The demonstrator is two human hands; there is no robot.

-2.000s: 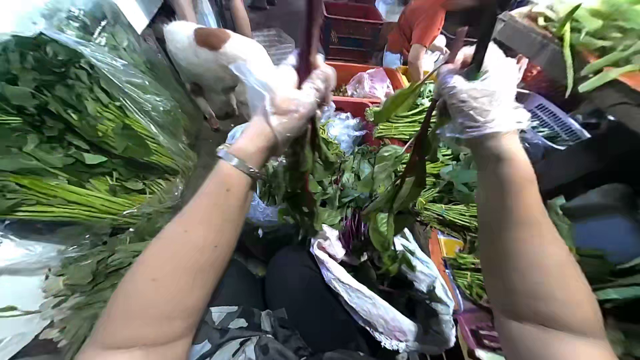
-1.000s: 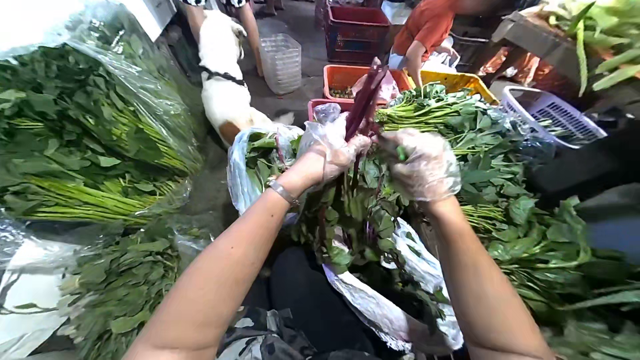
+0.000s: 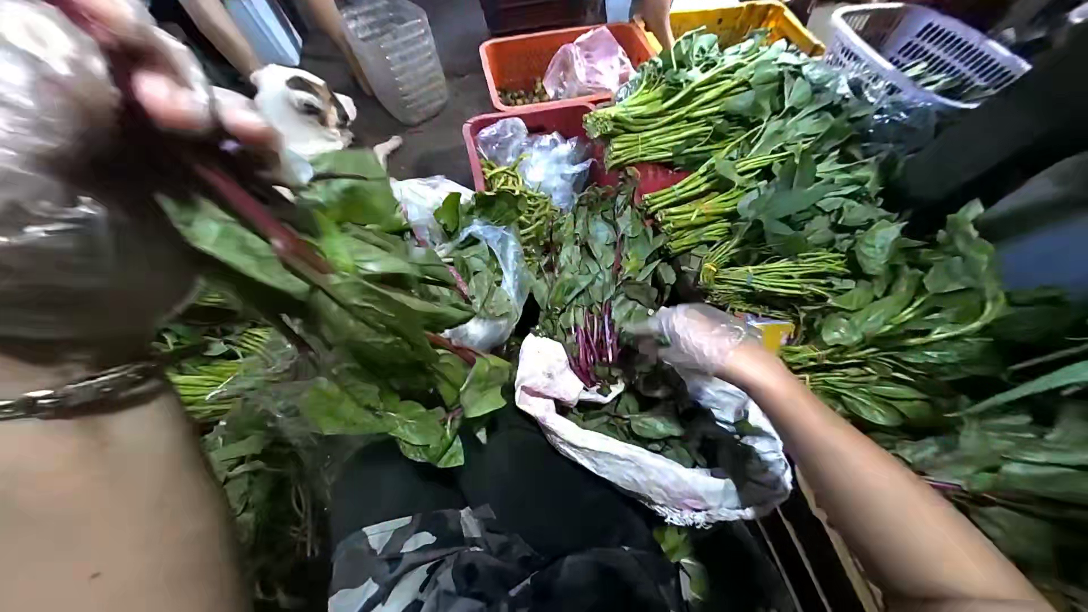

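My left hand (image 3: pixel 110 161), in a clear plastic glove and with a metal bracelet at the wrist, is close to the camera at the upper left. It grips red-purple stems of leafy greens (image 3: pixel 374 314) whose leaves hang down to the right. My gloved right hand (image 3: pixel 701 338) reaches over the open white sack (image 3: pixel 637 476), beside a bunch of purple-stemmed greens (image 3: pixel 595 340). Its fingers are blurred, so whether they hold anything does not show. More dark leaves lie inside the sack.
Beyond the sack are a red crate (image 3: pixel 472 153), an orange crate (image 3: pixel 489 64) and a lilac basket (image 3: pixel 977 64). Bundled green vegetables (image 3: pixel 722 170) are piled at the right. A white dog (image 3: pixel 297 110) and a clear plastic container (image 3: pixel 395 59) are at the upper left, near a person's limbs.
My hands were close together around the purple stems a second ago. Now the left is raised at the left with stems, and the right is lower, over the sack. The dog has turned its head.
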